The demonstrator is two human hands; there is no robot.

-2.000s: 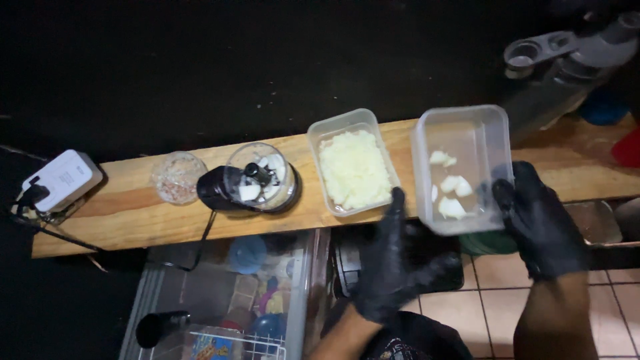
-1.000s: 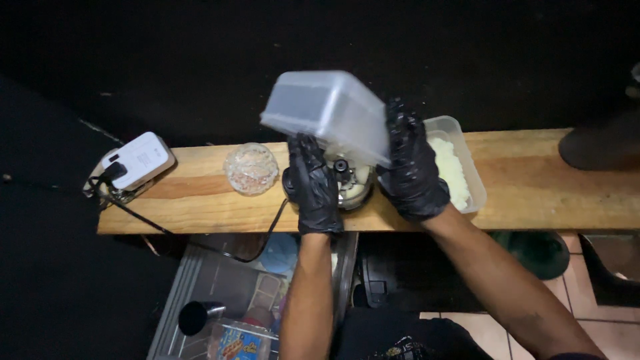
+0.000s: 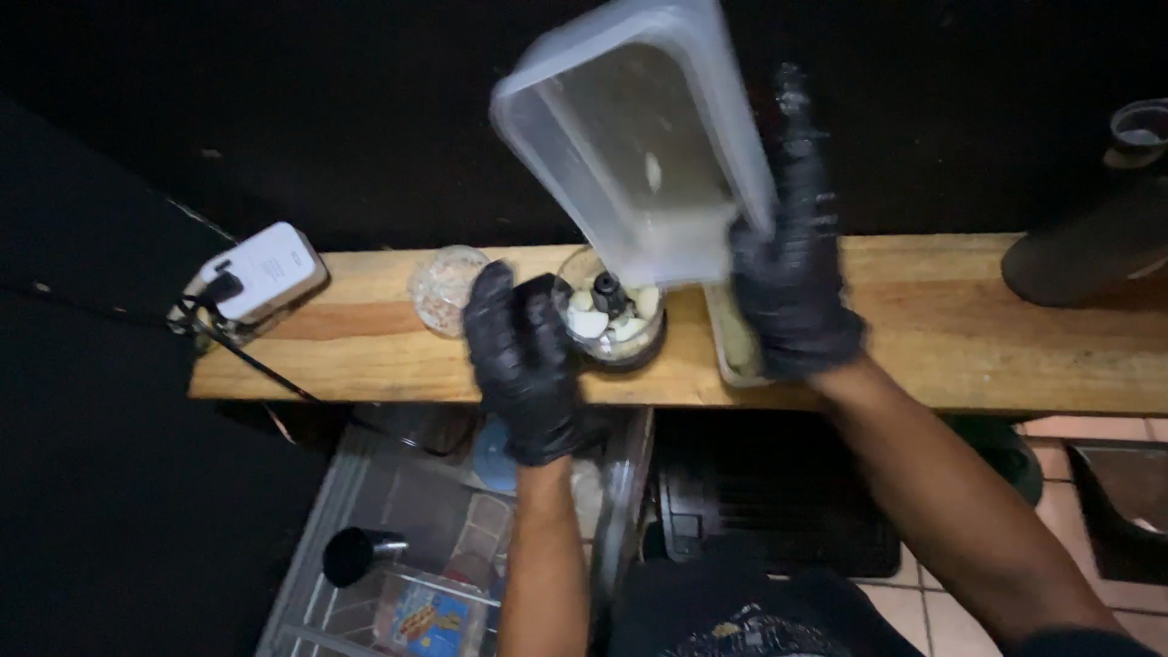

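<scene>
My right hand, in a black glove, grips the side of a clear plastic container, tilted above the shelf. One whitish piece shows inside it. Below its lower edge stands a small food chopper's clear bowl, with white onion-like pieces around the central blade hub. My left hand, gloved too, is beside the chopper's left side, fingers slightly apart; whether it touches the chopper is hidden. A second container is mostly covered by my right hand.
A clear round tub with bits in it stands left of my left hand. Farther left are a white power adapter and a black cable. A dark cylinder stands at the right. Below the wooden shelf is an open plastic drawer.
The container with white pieces was upright at the right; it moved left and was tipped over the chopper. Now its opening faces me, and more white pieces show in the chopper's bowl.
</scene>
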